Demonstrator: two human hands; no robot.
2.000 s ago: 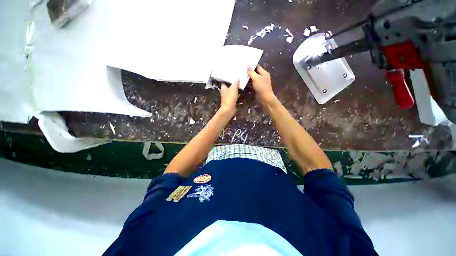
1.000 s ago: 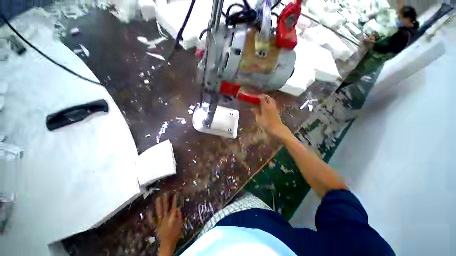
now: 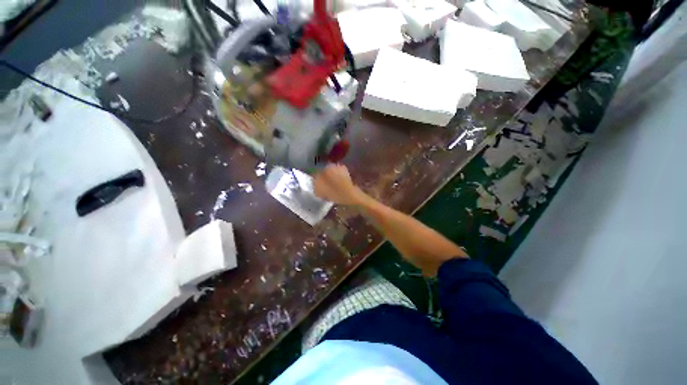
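The cutting machine (image 3: 282, 98), a grey motor body with a bright red part on top, stands on the brown table, blurred. Its silver base plate (image 3: 301, 197) rests on the table below it. My right hand (image 3: 333, 184) is closed on the machine's red handle, of which only a bit shows above the fist. My left hand is not in view. A small cut piece stack (image 3: 207, 253) sits against the edge of the white fabric lay (image 3: 98, 278). A long black object (image 3: 110, 192) lies on the lay. The blade is hidden or too blurred to tell.
Thick white bundles (image 3: 410, 86) lie on the table's far side, beyond the machine. A black cable (image 3: 64, 94) runs across the lay toward the machine. White offcuts lie along the left and on the green strip (image 3: 520, 158) by the table's front edge. Chalk marks show near me.
The machine is turned, with its base plate now angled toward the front edge. My right hand has stayed on the handle. My left hand has left the picture. The view has shifted.
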